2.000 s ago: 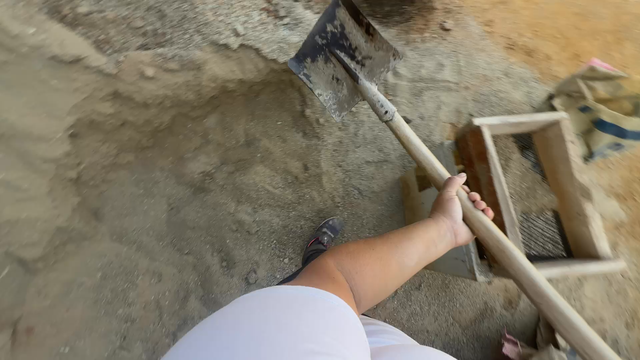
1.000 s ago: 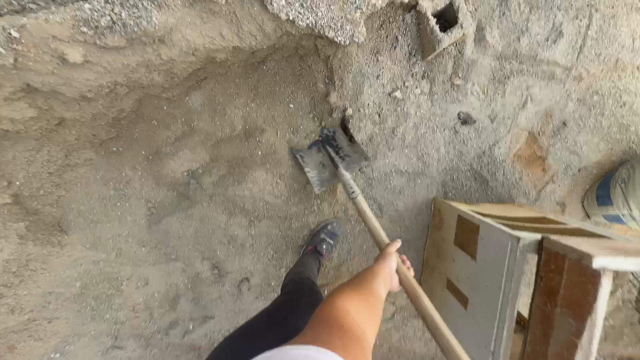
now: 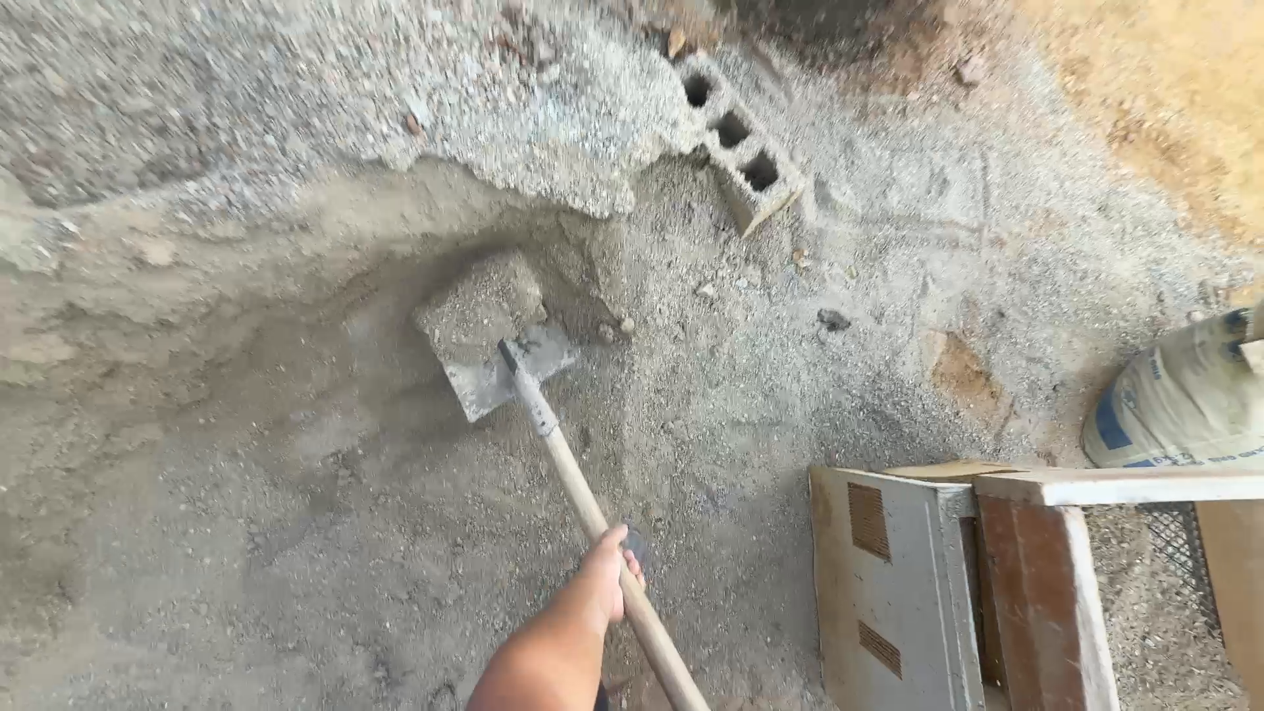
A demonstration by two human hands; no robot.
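My left hand (image 3: 614,578) is closed around the wooden shaft of a flat-bladed shovel (image 3: 583,484), its thumb on the upper side and its fingers curled round beneath. The shaft runs from the lower edge up and left to a worn metal blade (image 3: 484,385). Clumped grey sand (image 3: 484,301) covers the far part of the blade, which lies in a hollow at the foot of a sand bank (image 3: 326,257). My right hand is out of view, as is the rear end of the shaft.
Grey gravel (image 3: 296,89) lies above the bank. A hollow concrete block (image 3: 743,148) stands at its right end. At the lower right are a pale box-like piece with slots (image 3: 918,592) and a wooden frame with mesh (image 3: 1047,592). A printed sack (image 3: 1185,395) sits at the right.
The shovel blade has moved up and left into the hollow by the bank, and sand now lies on it. One second ago the blade looked bare. The view has shifted.
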